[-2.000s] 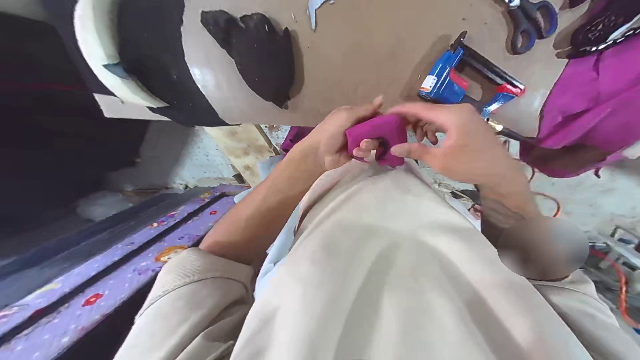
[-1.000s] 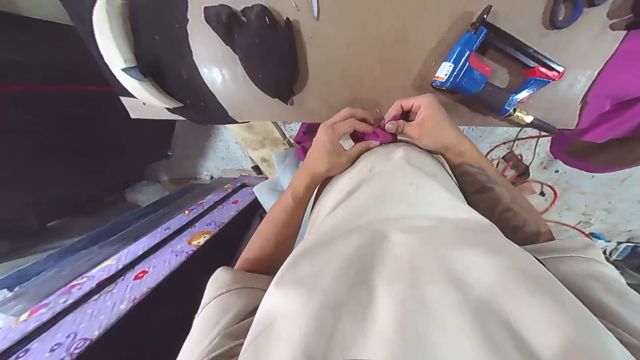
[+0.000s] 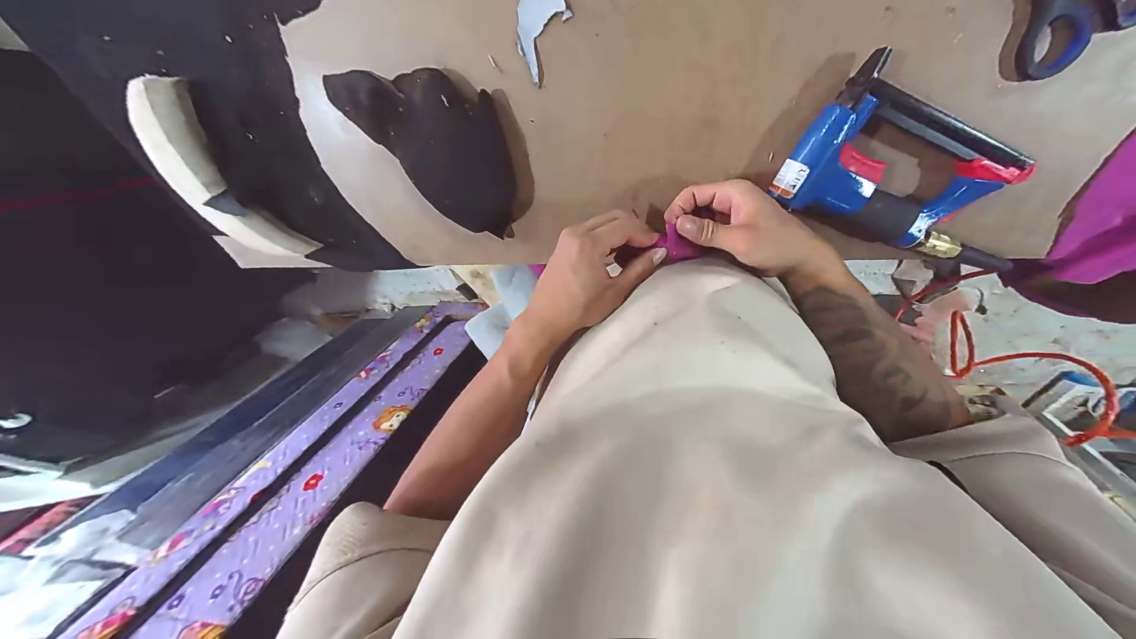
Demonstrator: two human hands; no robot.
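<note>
A small piece of magenta fabric point(image 3: 682, 246) is pinched between my two hands at the near edge of the table, close against my shirt. My left hand point(image 3: 596, 266) grips its left side with thumb and fingers. On its upper side, my right hand point(image 3: 741, 226) holds it between thumb and curled forefinger. Part of the piece is hidden by my fingers and shirt. Just right of my right hand lies a blue pneumatic staple gun point(image 3: 839, 169) with a black magazine and a brass hose fitting. A dark fabric scrap point(image 3: 444, 142) lies to the left of my hands.
Scissors point(image 3: 1052, 44) lie at the table's point(image 3: 639, 106) upper right, and magenta fabric point(image 3: 1100, 222) hangs over its right end. A curved pale strip point(image 3: 177, 133) rests on black material at left. Purple printed panels point(image 3: 355, 444) stand lower left. An orange hose point(image 3: 1047, 358) runs at right.
Two seconds ago the magenta piece lay broad and flat in my left hand, with my right fingers spread beside it. Now both hands pinch it, bunched small against my shirt.
</note>
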